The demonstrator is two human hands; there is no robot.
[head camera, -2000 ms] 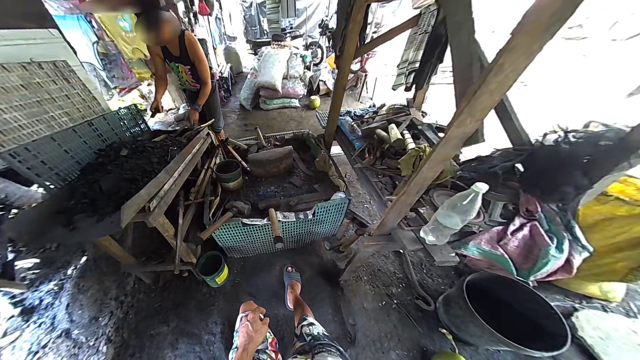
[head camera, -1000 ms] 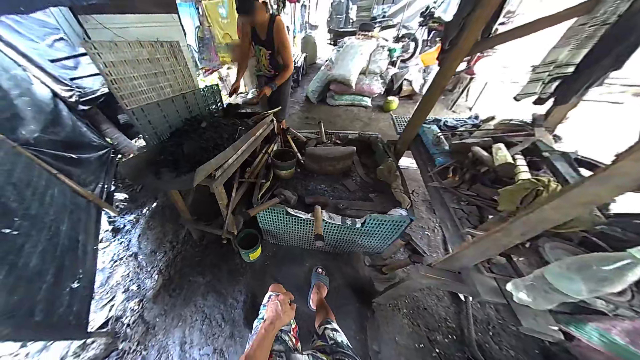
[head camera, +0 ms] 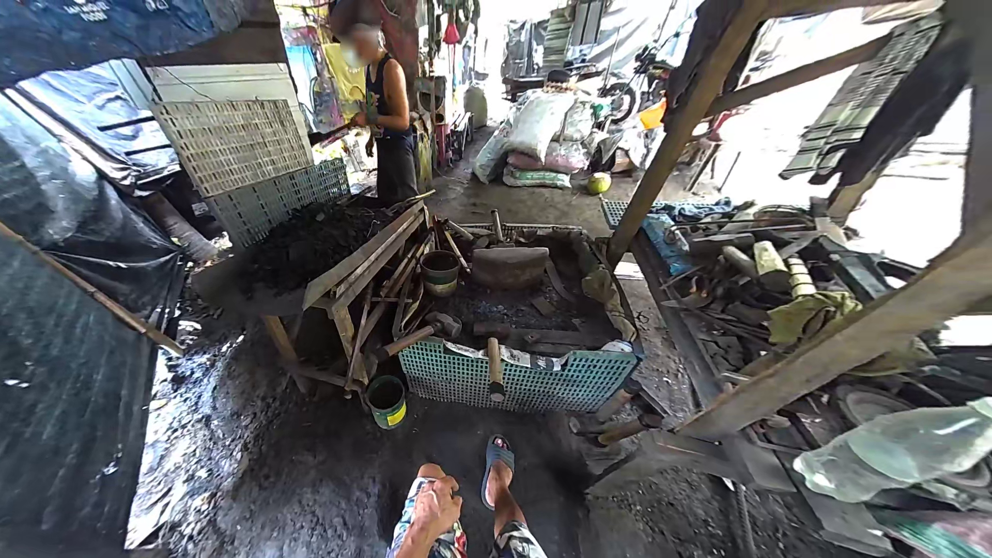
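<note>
My left hand (head camera: pixel 438 504) rests on my bent knee, back upward, its fingers partly hidden; no tool shows in it. My right hand is not in view. Ahead of my sandalled foot stands a mesh-sided bin (head camera: pixel 519 384) filled with dark, ashy material. A wooden handle (head camera: pixel 495 368) juts over its near rim, and a hammer (head camera: pixel 443 325) lies across its left corner. Inside are a dark bucket (head camera: pixel 440 273), a rounded grey block (head camera: pixel 509 267) and metal pieces. A green bucket (head camera: pixel 387 401) sits on the ground left of the bin.
Black charcoal (head camera: pixel 310 244) is heaped on a wooden stand at left, with a person (head camera: pixel 390 112) behind it. A slanting wooden post (head camera: pixel 682 132) rises right of the bin. Further right are scrap wood and a clear plastic bottle (head camera: pixel 891 453). Filled sacks (head camera: pixel 542 128) lie beyond.
The other person was leaning over the charcoal and now stands more upright, farther back. My left hand stays on my knee. The view has swung left from the oldest frame.
</note>
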